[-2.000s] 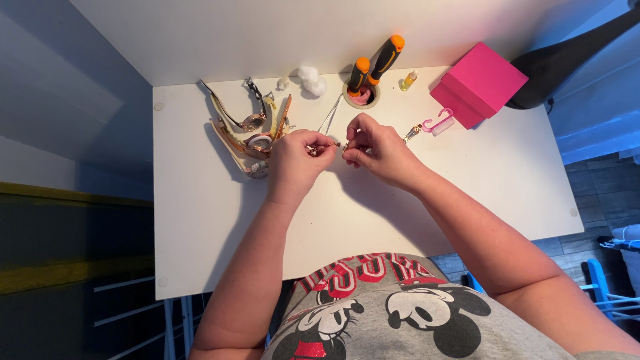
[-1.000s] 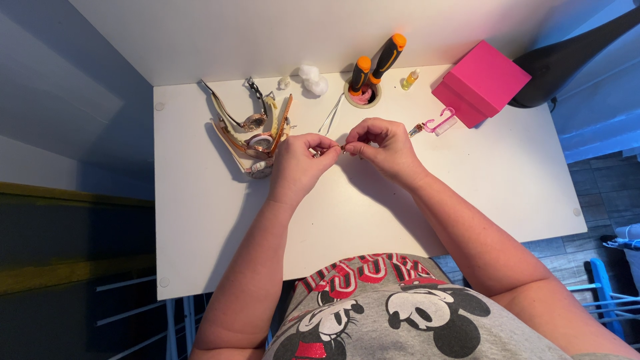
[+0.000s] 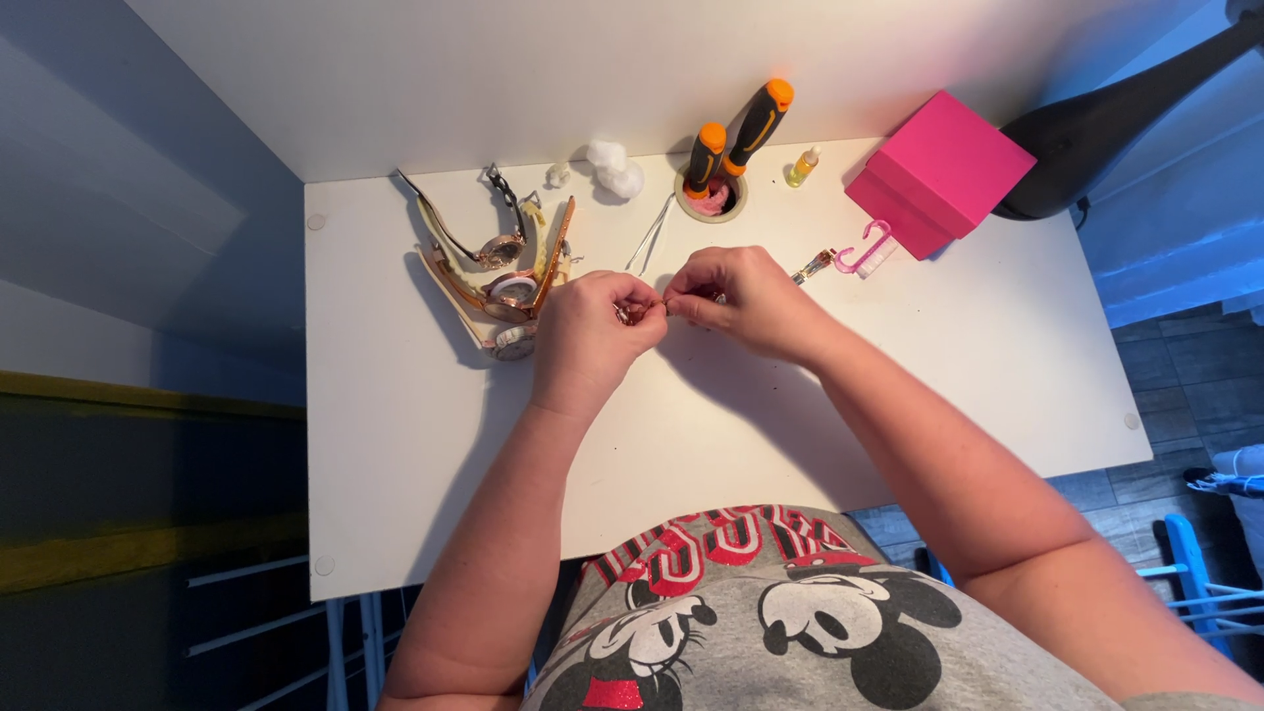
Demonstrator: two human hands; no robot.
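My left hand pinches a small gold-coloured metal piece, perhaps part of a bracelet or chain, above the white tabletop. Its fingertips meet those of my right hand, whose thumb and index finger pinch the same piece or its end. The fingers hide most of it. Just beyond my right hand lies a jewelled metal strip. Several wristwatches with leather and metal bands stand on their straps left of my left hand. Metal tweezers lie behind both hands.
Two orange-and-black screwdriver-like handles stand in a round holder with pink material. Cotton wool, a small yellow bottle, a pink box and a pink hook-shaped piece lie along the back. A black vase-like object stands behind the box.
My right hand's fingers have shifted slightly against the small piece, and both hands stay close together. The watches, tools and box have not moved.
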